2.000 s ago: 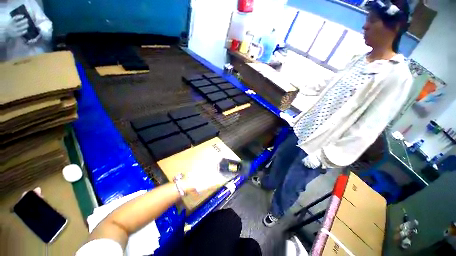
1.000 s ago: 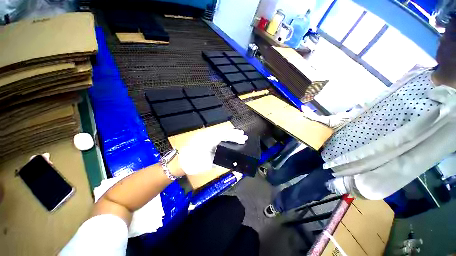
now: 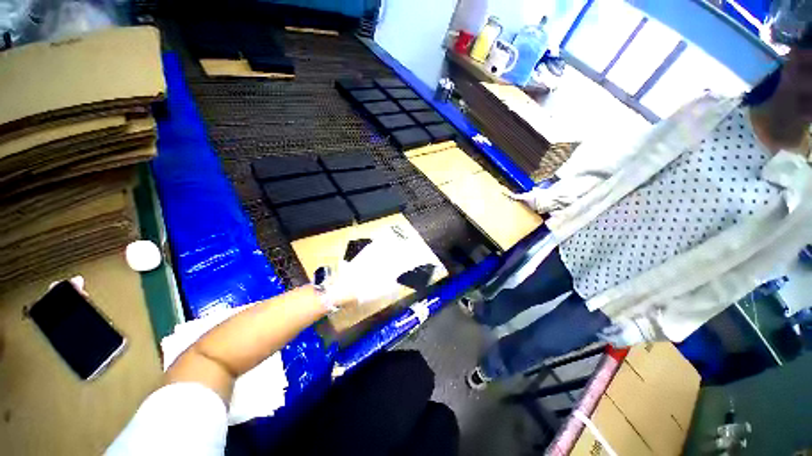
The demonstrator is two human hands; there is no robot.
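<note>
My left hand (image 3: 374, 269), in a white glove, reaches in from the lower left over a tan cardboard sheet (image 3: 320, 254) at the conveyor's near end. It holds a black box (image 3: 416, 277) from above, low over or on the sheet; the hand covers most of the box. Parts of black show on both sides of the hand, and it blurs into the pale sheet. Just beyond the hand, black boxes (image 3: 313, 215) lie in two columns on the sheet. My right hand is not in view.
Another person (image 3: 663, 209) at the right touches a second cardboard sheet (image 3: 472, 196) beyond which black boxes (image 3: 392, 111) lie. A cardboard stack (image 3: 80, 134), phone (image 3: 77, 328) and white lid (image 3: 142, 256) are at left. Blue film (image 3: 214, 214) covers the conveyor rail.
My left hand has lowered the black box onto or close over the near sheet. The other person's sheet has moved left, against the far group of boxes.
</note>
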